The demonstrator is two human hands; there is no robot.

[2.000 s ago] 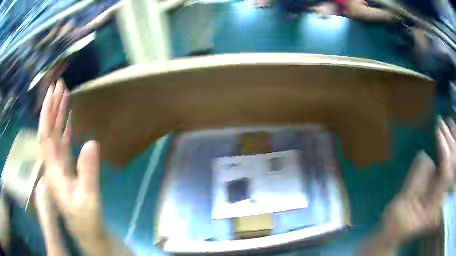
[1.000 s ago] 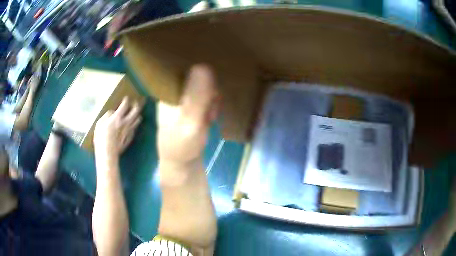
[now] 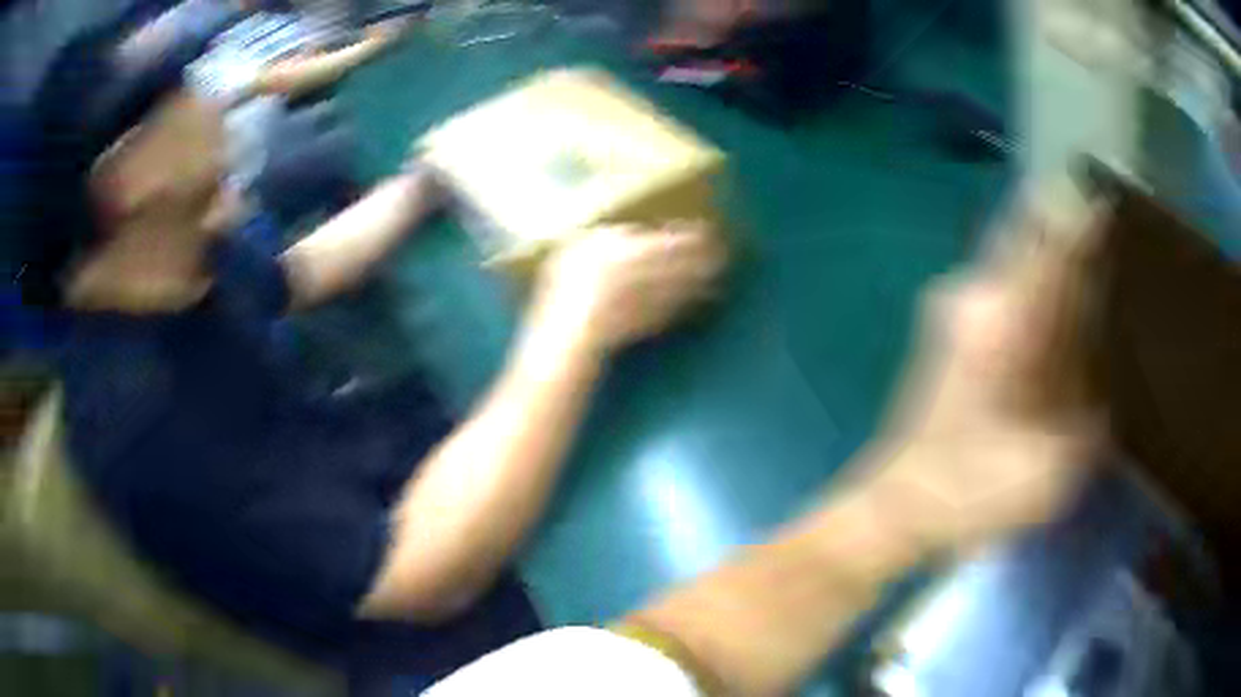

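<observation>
The brown cardboard lid (image 3: 1181,354) of my carton stands at the right edge, cut off by the picture. Below it, the bagged, shiny grey-blue contents (image 3: 1034,613) show in part, blurred. The white leaflet cannot be made out. My left hand (image 3: 1014,361) is at the lid's left edge, strongly blurred; whether its fingers grip the cardboard cannot be told. My right hand is out of the picture.
A neighbour in dark clothes (image 3: 232,449) sits at the left, with hands on a closed, pale-topped carton (image 3: 578,157) on the green bench (image 3: 830,218). Another person's arm shows at the top left. A pale upright strip (image 3: 1075,82) stands at the top right.
The view has swung left, so my carton has shifted to the right edge and the neighbour's carton towards the middle. My left hand remains by the lid; my right hand has left the picture.
</observation>
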